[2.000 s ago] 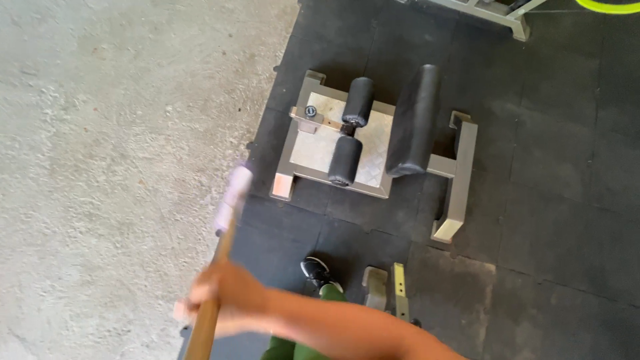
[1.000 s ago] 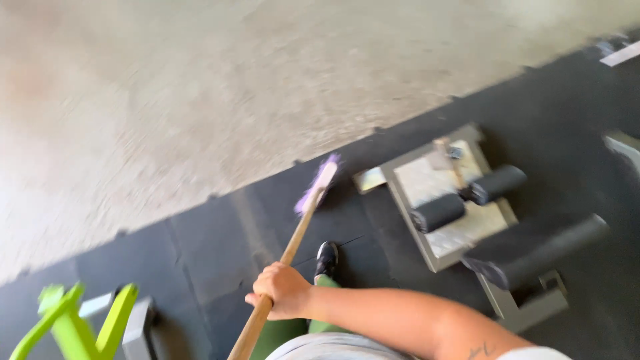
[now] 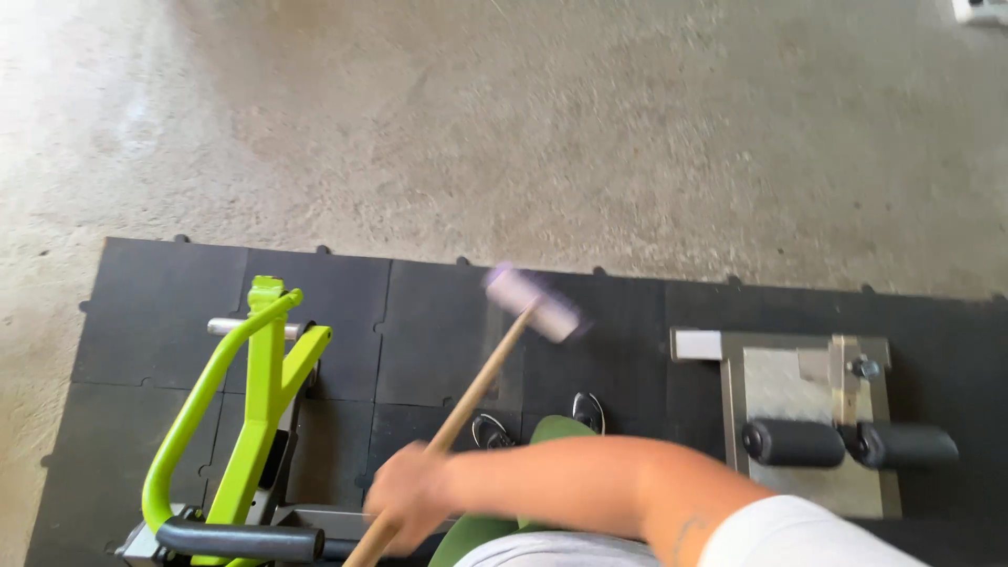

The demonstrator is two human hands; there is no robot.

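My right hand (image 3: 411, 492) is closed around the wooden handle (image 3: 480, 383) of a push broom, at the lower middle of the head view. The handle runs up and to the right to a pale purple broom head (image 3: 534, 303), blurred, over the black rubber floor tiles (image 3: 453, 331) just short of their far edge. The bare forearm crosses the view from the right, with a white sleeve at the shoulder. My left hand is not in view.
A lime green gym machine frame (image 3: 256, 402) with a black padded grip (image 3: 240, 542) stands at left. At right is a grey metal machine with black foam rollers (image 3: 795, 443). Concrete floor (image 3: 551, 142) lies beyond the tiles. My black shoes (image 3: 492, 431) are below the broom head.
The view has turned a lot, bringing the green machine further in at left and the roller machine to the right. The right hand still holds the broom handle.
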